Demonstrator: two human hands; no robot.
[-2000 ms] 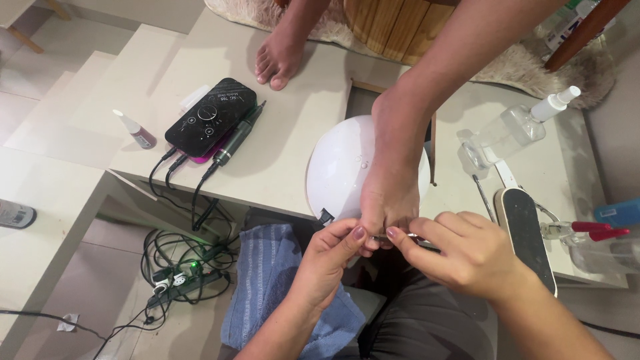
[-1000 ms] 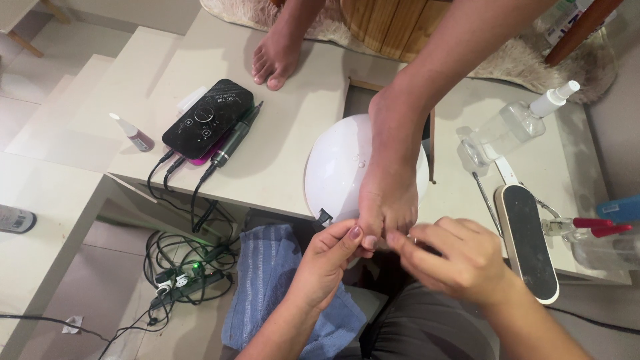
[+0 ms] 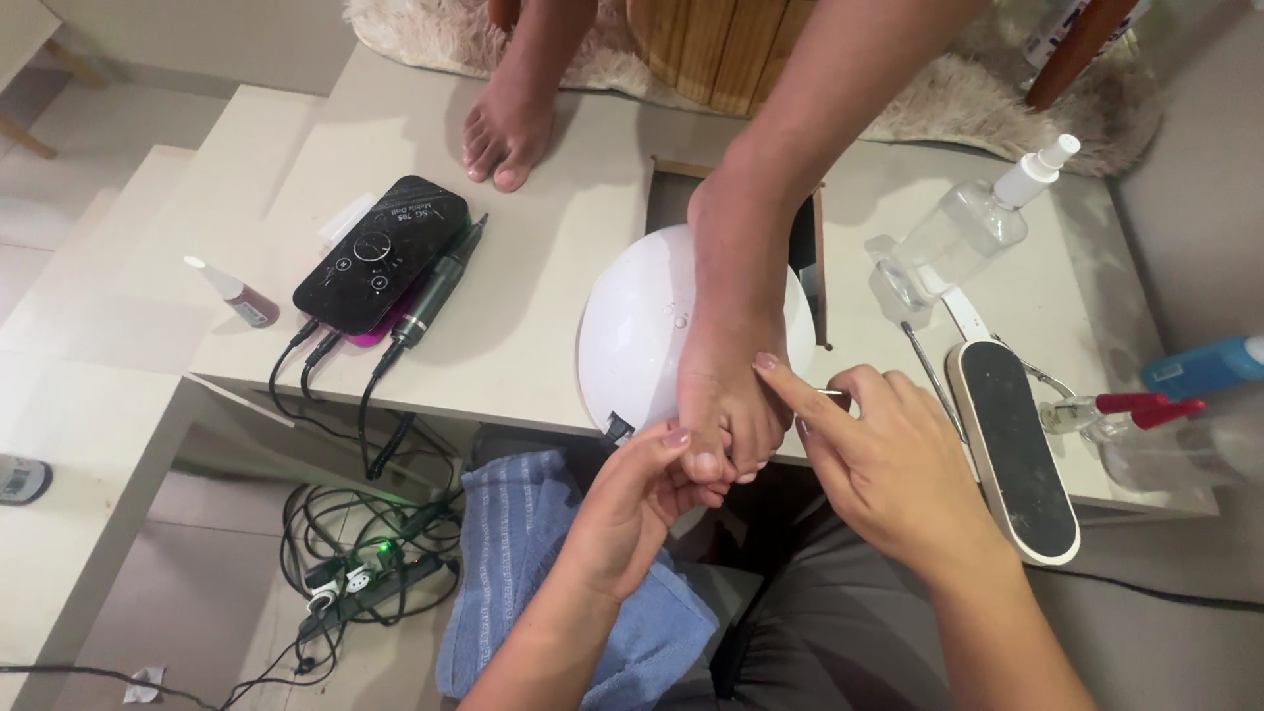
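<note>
Another person's foot [image 3: 736,375] rests on a white dome-shaped lamp [image 3: 632,331], toes pointing toward me. My left hand [image 3: 642,494] grips that foot at the big toe, thumb on top and fingers curled under the toes. My right hand [image 3: 879,454] is at the other side of the foot, its index fingertip touching the top. A thin metal tool [image 3: 828,393] shows in part between the fingers of my right hand; its kind is hidden. The person's other foot [image 3: 509,128] stands flat on the pale platform [image 3: 553,257].
A black nail drill unit [image 3: 385,257] with its handpiece [image 3: 434,296] and a small bottle [image 3: 237,294] are at left. At right are a clear spray bottle [image 3: 963,232], a foot file [image 3: 1017,449], a metal tool [image 3: 933,380] and red-capped bottles [image 3: 1096,410]. A blue towel [image 3: 523,563] and tangled cables [image 3: 365,563] are below.
My right hand has moved from the toes up and to the right, and its index finger now lies on the top of the foot. My left hand still holds the big toe area.
</note>
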